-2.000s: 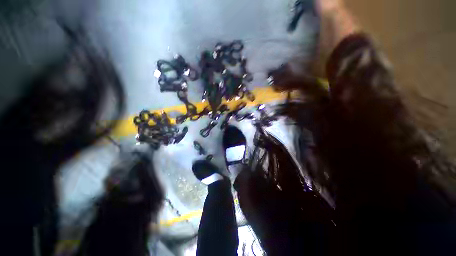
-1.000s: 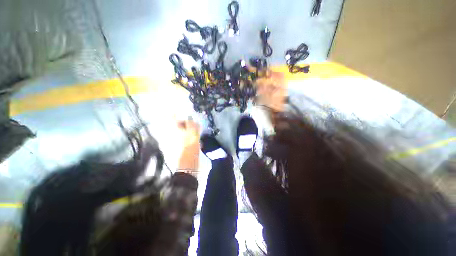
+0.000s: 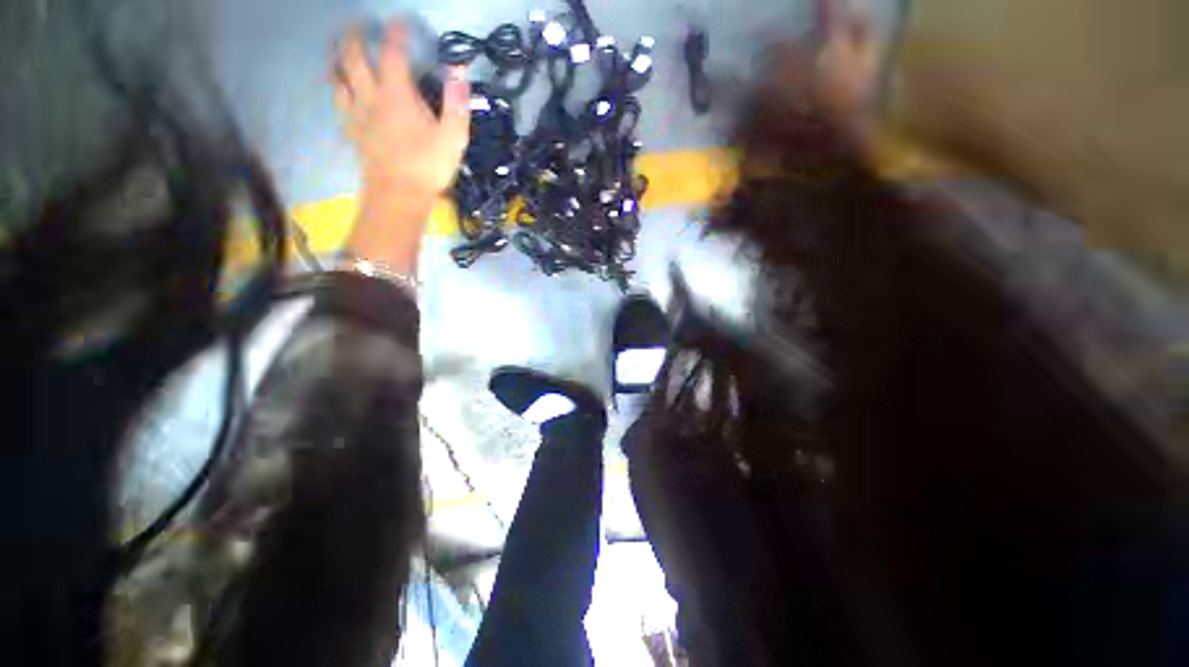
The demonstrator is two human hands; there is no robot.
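Observation:
A loose heap of coiled black cables [image 3: 554, 170] with shiny ends lies on the grey floor across a yellow line, just beyond the wearer's shoes. My left hand [image 3: 402, 111] is at the heap's left edge, fingers spread, palm down. A dark thing shows beside its fingers; whether it touches it is unclear. A single black cable [image 3: 698, 69] lies apart, right of the heap. My right hand [image 3: 848, 52] is blurred near the top edge, right of that cable. Its fingers and anything in them cannot be made out.
The yellow floor line [image 3: 685, 179] runs under the heap. Two dark shoes with white patches, such as the right one [image 3: 639, 345], stand close below it. A brown surface [image 3: 1082, 117], perhaps a carton, fills the upper right. Dark blurred strands and sleeves cover both sides.
My left hand has moved up from beside the shoes to the heap's left edge. My right hand has moved up and right, away from the heap. The cables lie closer together.

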